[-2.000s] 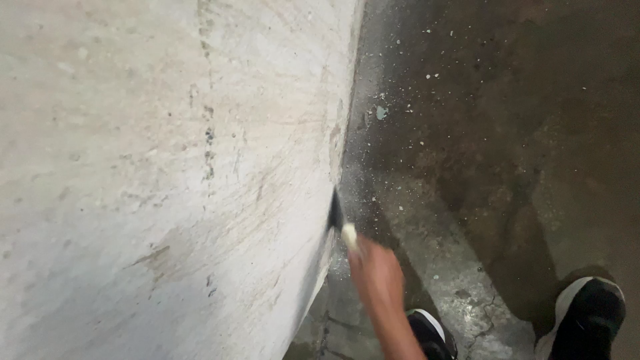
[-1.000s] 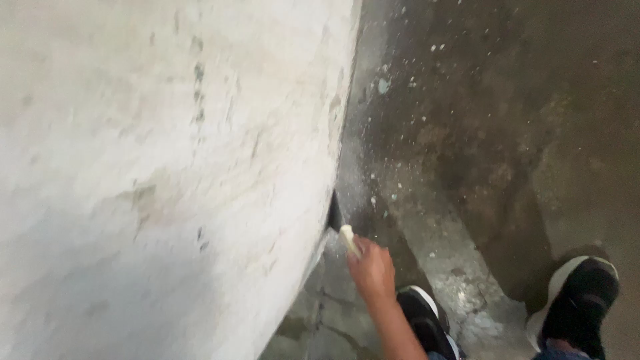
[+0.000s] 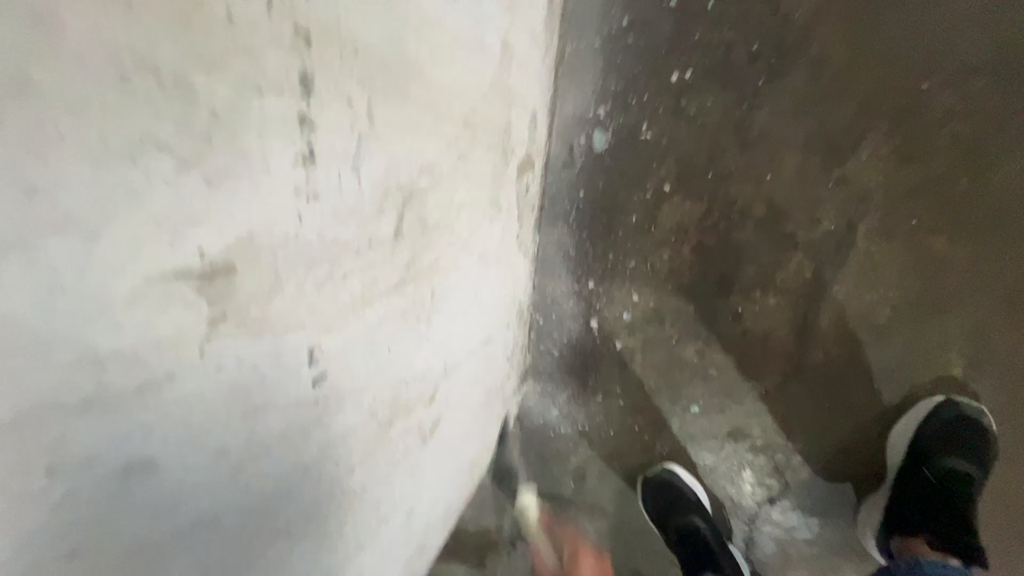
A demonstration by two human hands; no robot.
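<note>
Blurred at the bottom centre, my right hand (image 3: 572, 552) grips the pale handle of a scraper (image 3: 526, 504). The scraper's dark blade points up toward the lower edge of a white painted wall (image 3: 360, 280), where the wall meets the floor; whether it touches is unclear. Dark marks and brownish worn patches show on the wall. My left hand is not in view.
Pale flakes and dust lie along the wall's foot on the stained concrete floor (image 3: 784, 280). Two black shoes with white soles, one nearer the wall (image 3: 680, 512) and one farther right (image 3: 944, 472), stand at the lower right.
My right hand with the scraper is lower in the view and partly cut off by the bottom edge. The view has shifted somewhat.
</note>
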